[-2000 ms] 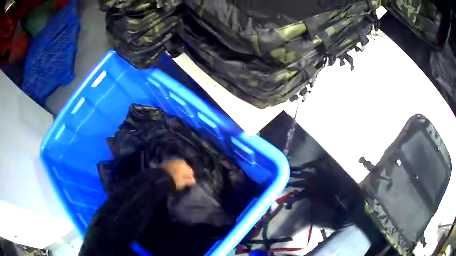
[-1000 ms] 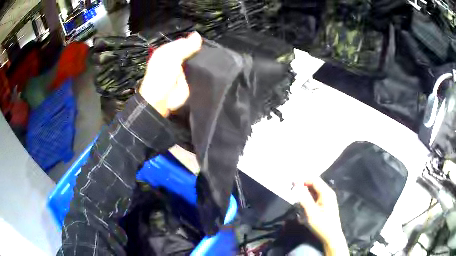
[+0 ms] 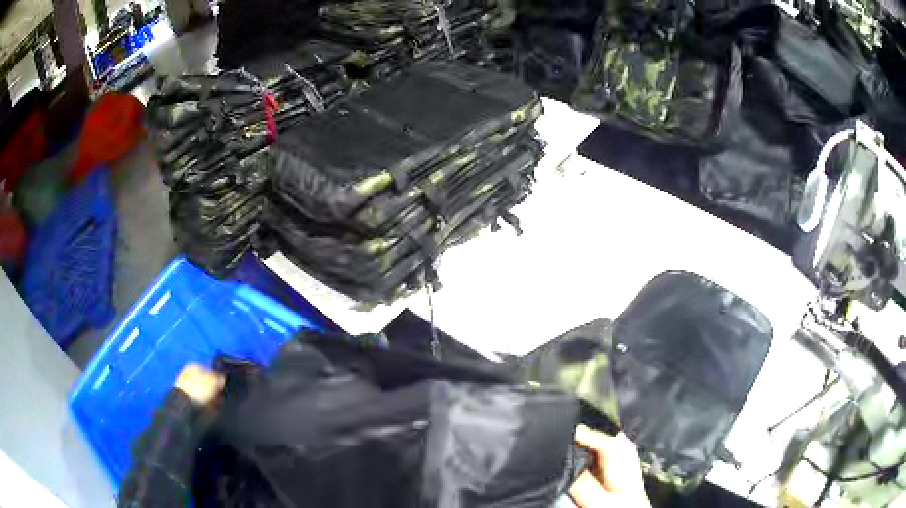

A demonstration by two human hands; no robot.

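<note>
A large floppy black piece [image 3: 397,427] with a shiny grey area and a camouflage part beside it spans the lower middle, partly blurred. My left hand [image 3: 199,384] grips its left end over the blue bin. My right hand [image 3: 608,468] holds its right end, with the fingertips at the edge; the hand is cut off by the bottom edge. A black back panel with a rounded top [image 3: 695,362] lies on the white table just right of my right hand.
The blue bin [image 3: 184,313] is at the left. Stacked panels [image 3: 397,134] stand on the white table [image 3: 586,243]. The sewing machine [image 3: 854,233] and its lamp are at the right. Dark and camouflage bags [image 3: 651,74] are heaped behind. Red and blue things [image 3: 75,258] lie far left.
My left hand has come out of the bin, lifted black cloth, then lowered and moved left. My right hand has come into view and now holds the piece's right end, which is spread sideways.
</note>
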